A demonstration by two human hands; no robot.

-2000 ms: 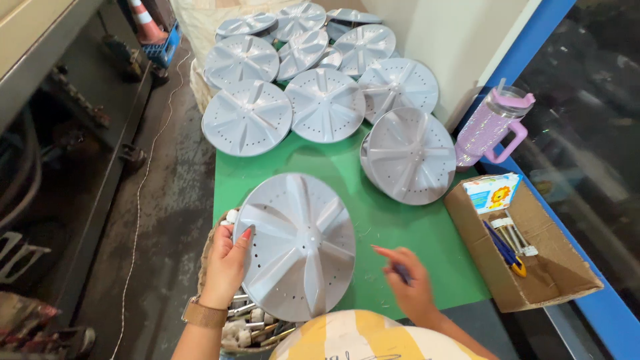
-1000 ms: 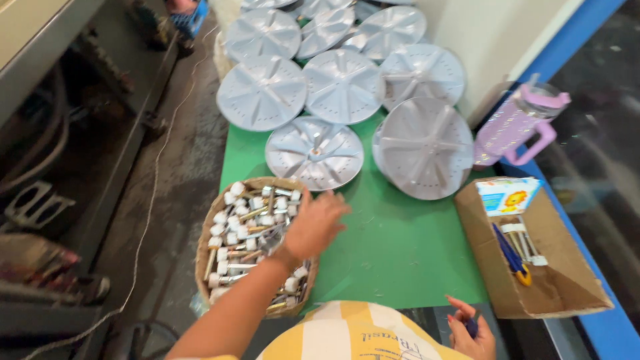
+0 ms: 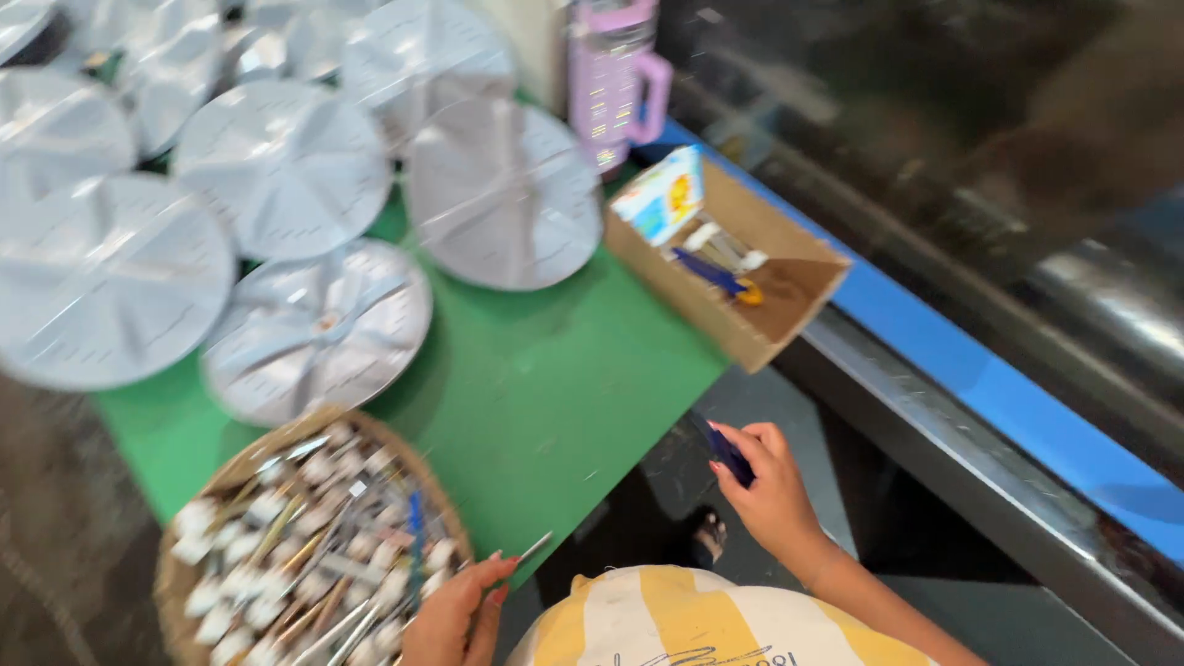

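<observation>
My left hand [image 3: 458, 610] pinches a thin metal piece [image 3: 535, 548] at the right rim of a round container [image 3: 449, 495] full of metal shafts with white ends. My right hand [image 3: 772, 490] grips a dark blue hand tool [image 3: 731, 455], its exact kind blurred, beyond the table's front edge. A light grey plastic ribbed disc [image 3: 319, 324] lies with its centre fitting showing, just behind the container. Several similar discs, such as one pale disc [image 3: 504, 194], cover the back and left of the green table [image 3: 546, 398].
A cardboard box [image 3: 684, 310] at the table's right corner holds a blue and yellow cutter [image 3: 712, 273] and small white-ended parts. Behind it stands a lilac tumbler [image 3: 606, 92] with a handle. A blue rail [image 3: 962, 361] runs along the right side. A foot shows below on the floor.
The disc held two seconds ago left my left hand. That hand was over the container one second ago and now holds a thin piece near its rim. The view has swung right.
</observation>
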